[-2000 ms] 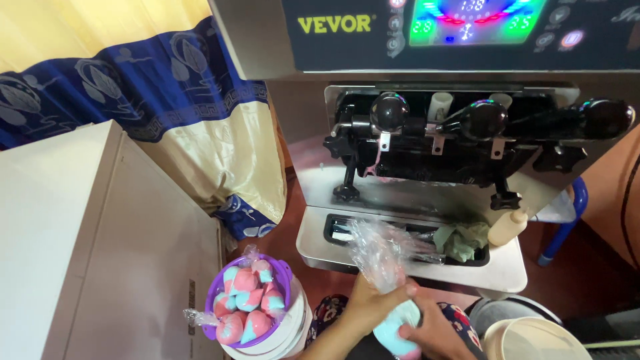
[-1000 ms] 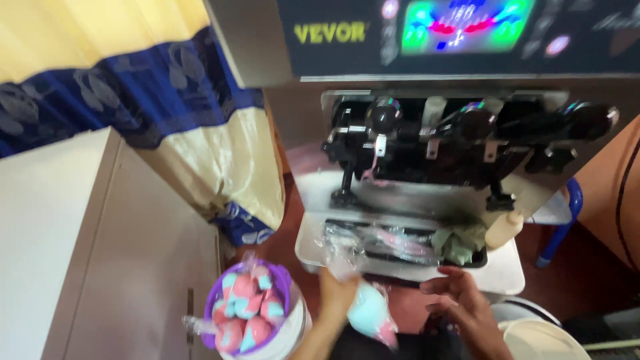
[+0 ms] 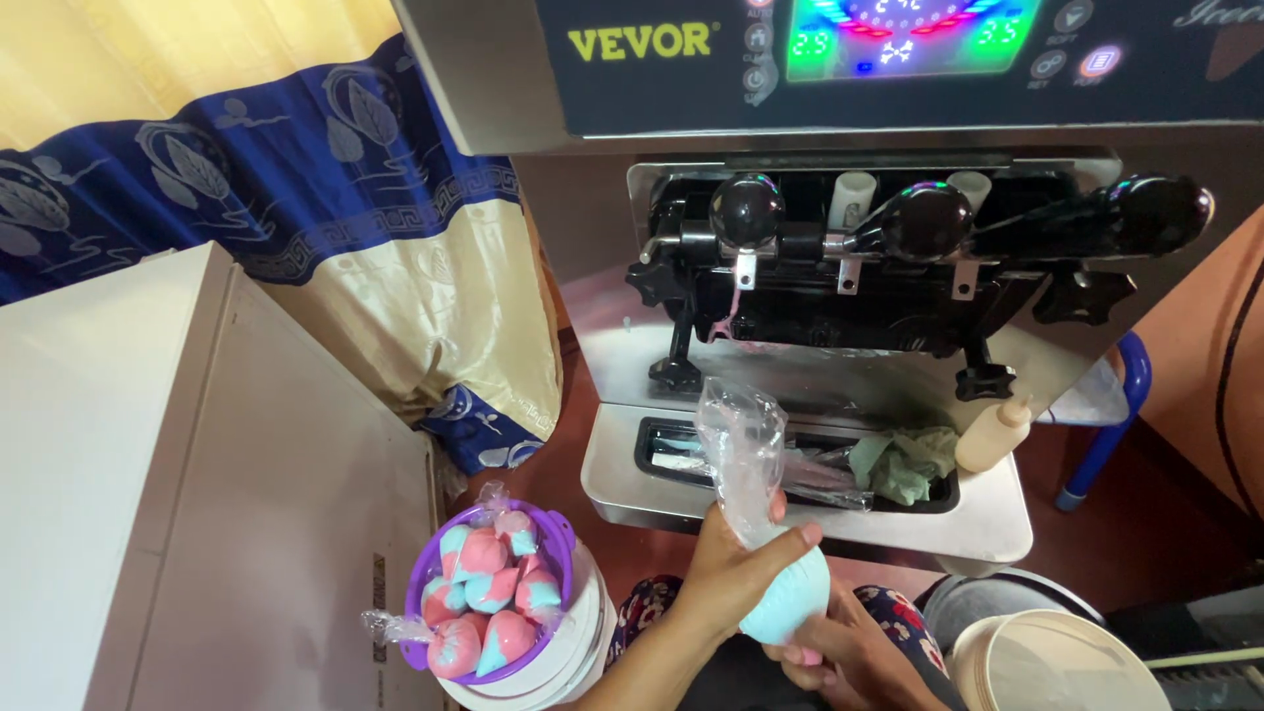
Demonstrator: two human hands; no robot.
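Observation:
A clear plastic bag of light blue soft ice cream (image 3: 787,592) is between my hands, its empty upper part standing upright. My left hand (image 3: 736,568) is closed around the bag's neck, just above the filling. Under the bag's lower right side, my right hand (image 3: 834,637) supports it with bent fingers. In front stands a soft-serve machine (image 3: 602,346) with black-knobbed levers; pink residue hangs below the left outlet. At the lower left, a purple basket (image 3: 561,541) holds several tied bags of pink and blue ice cream (image 3: 481,555).
The machine's drip tray (image 3: 617,494) holds plastic bags and a green cloth (image 3: 904,464), beside a cream squeeze bottle (image 3: 994,434). A white cabinet (image 3: 296,474) stands left, near a curtain (image 3: 454,286). Plastic tubs (image 3: 1066,662) and a blue-legged stool (image 3: 1116,425) are at right.
The bag's empty part, held low and tilted one second ago, now stands upright. My right hand, apart from the bag then, is now against its lower side.

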